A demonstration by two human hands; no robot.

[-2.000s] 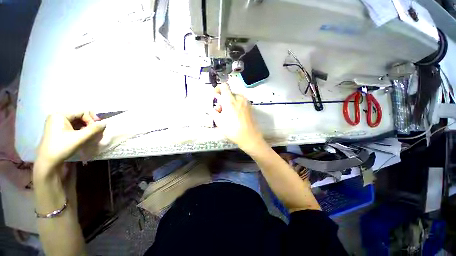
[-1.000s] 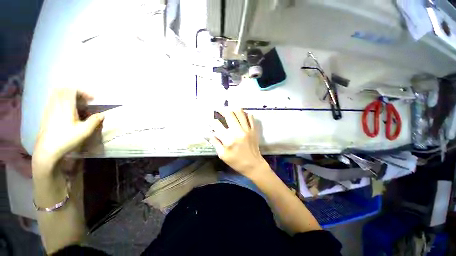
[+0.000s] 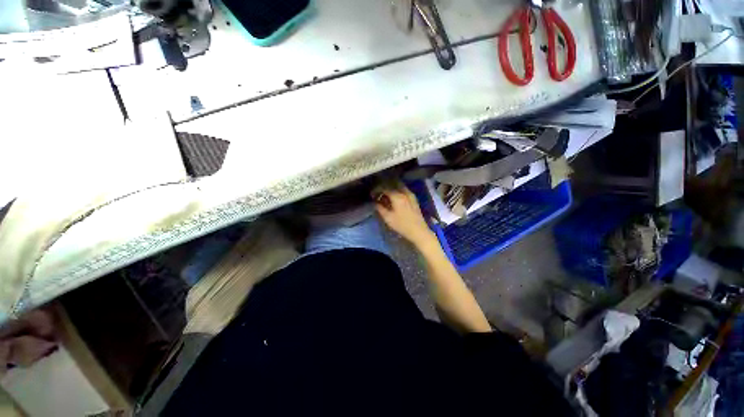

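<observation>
A white piece lies on the table near its front edge, with a dark grey ribbed end at its right. No hand touches that end. My right hand is below the table's front edge, above my lap, with fingers curled beside a dark stack of pieces. The fingertips are small and partly in shadow, so whether they grip a piece cannot be told. My left hand is out of the picture. The presser foot area is at the top left, partly cut off.
Red-handled scissors, a slim metal tool and a black pad with teal rim lie on the table. Below the edge are a blue bin, loose grey and white strips and a beige stack.
The view has swung right and down. My right hand has left the tabletop and moved below its front edge. My left hand has gone out of view. The dark ribbed end is now uncovered.
</observation>
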